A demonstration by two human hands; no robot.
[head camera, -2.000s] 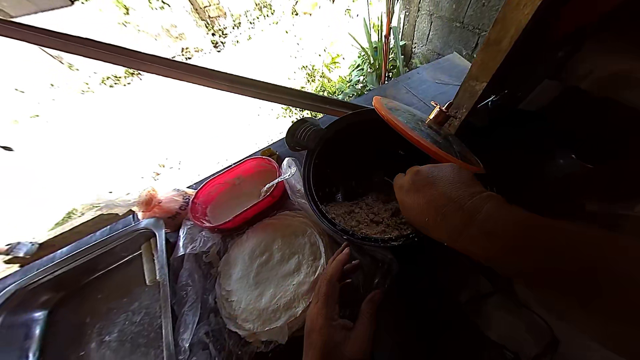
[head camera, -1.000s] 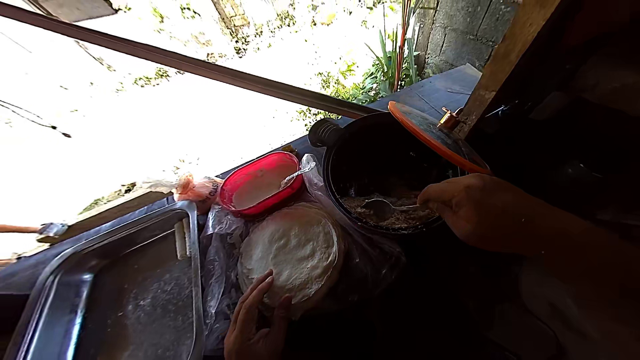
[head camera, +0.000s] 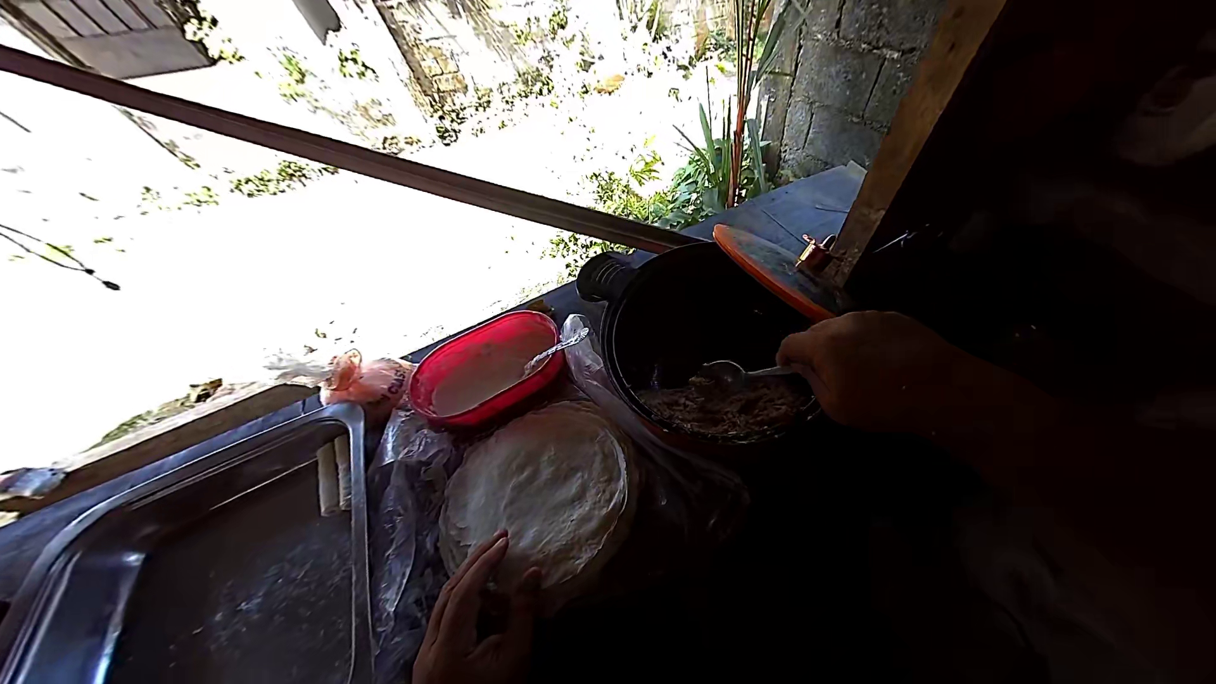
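Note:
My right hand [head camera: 850, 366] grips the handle of a metal spoon [head camera: 727, 370], whose bowl is over the brown shredded filling [head camera: 727, 408] in a dark pot [head camera: 655, 285]. A lid with an orange rim [head camera: 774, 271] leans at the pot's far right side. My left hand [head camera: 480, 608] rests with its fingers apart at the near edge of a stack of round, pale, thin wrappers [head camera: 541, 484]. Behind the stack stands a red plastic container [head camera: 423, 385] of whitish liquid [head camera: 480, 375] with a second spoon [head camera: 560, 350] in it.
A metal tray [head camera: 359, 532] on the left holds two pale rolls [head camera: 334, 475] near its corner. Clear plastic [head camera: 408, 513] lies between tray and stack, and an orange-pink plastic bag [head camera: 366, 378] is behind. A wooden post [head camera: 912, 123] rises beyond the lid; a rail [head camera: 380, 161] crosses the far side.
My right hand has drawn back to the right from deep in the pot, and the spoon has come into view. My left hand has moved from the stack's right side to its near edge.

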